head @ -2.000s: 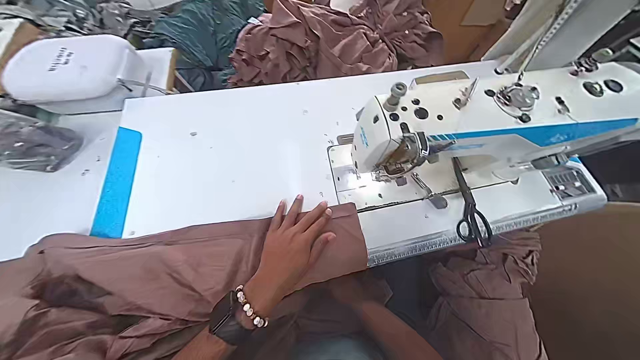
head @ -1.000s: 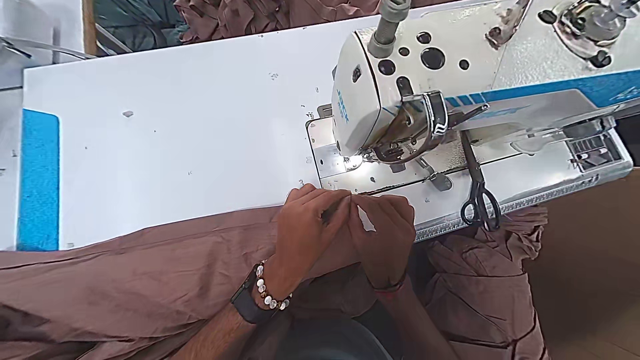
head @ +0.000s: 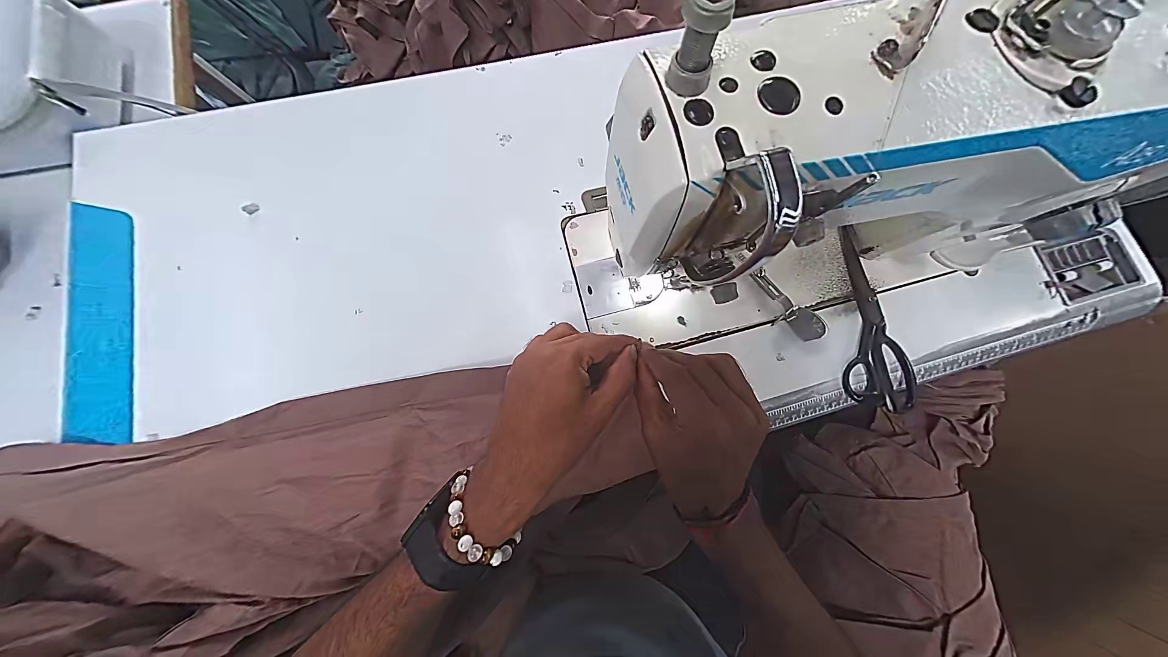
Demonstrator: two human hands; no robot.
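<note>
My left hand (head: 561, 411), with a beaded bracelet and a black watch at its wrist, meets my right hand (head: 703, 424) at the fingertips. Both pinch at one spot just in front of the needle area of a white and blue sewing machine (head: 657, 173). Brown fabric (head: 365, 447) lies under and beside my left hand and along the table's front edge. What the fingertips pinch is too small to tell; it may be the fabric's edge. A small white piece shows at my right fingers.
Black scissors (head: 876, 356) lie on the machine bed, handles over the ruler-marked front edge (head: 1004, 342). More brown fabric (head: 894, 520) hangs at the right, and another heap (head: 438, 36) lies behind the white table (head: 347, 228). A white case (head: 55, 55) stands at far left.
Two seconds ago my left hand lay flat on the fabric and my right was low, partly hidden. Both hands came together at the fingertips and have stayed so. The view has moved closer.
</note>
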